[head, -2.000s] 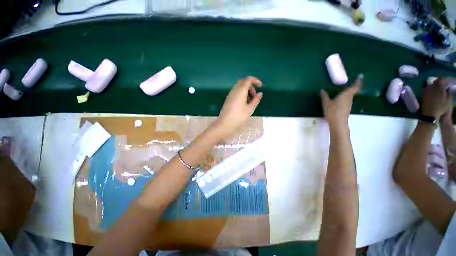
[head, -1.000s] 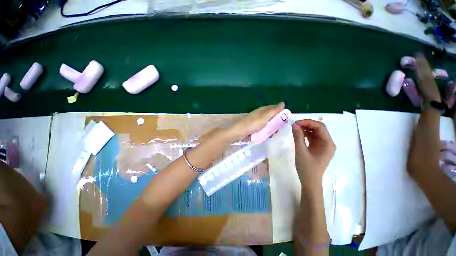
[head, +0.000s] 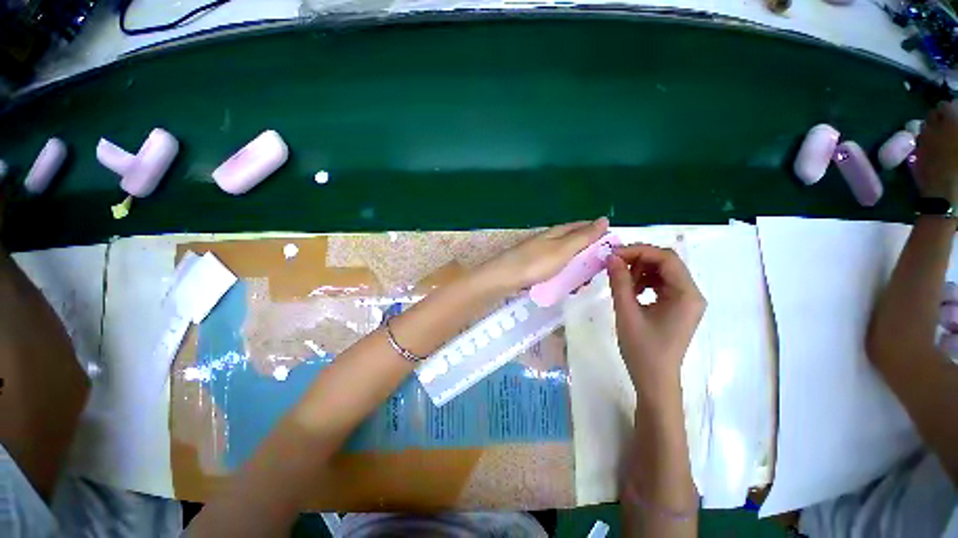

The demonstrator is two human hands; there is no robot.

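My left hand [head: 541, 255] holds a pink case [head: 569, 275], tilted up to the right, above the mat's upper right edge. My right hand [head: 657, 299] has its thumb and fingertip together at the case's upper right end, by a small dark spot. Whether a small sticker is between those fingertips is too small to tell. A sticker strip [head: 478, 352] with a row of pale marks lies slanted on the film-covered cardboard mat [head: 420, 481], below the case. Its upper end is partly hidden by the case.
Pink cases [head: 250, 162] lie on the green belt [head: 473, 116] at left, others [head: 816, 154] at right. A folded white scrap [head: 200, 286] lies at the mat's left. White paper [head: 830, 368] lies at right. Other people's arms [head: 914, 305] are at both sides.
My hands first reached over the belt, then came back with a pink case. Since then my right fingertips have moved onto the case's end. The left-side belt cases have shifted left in view.
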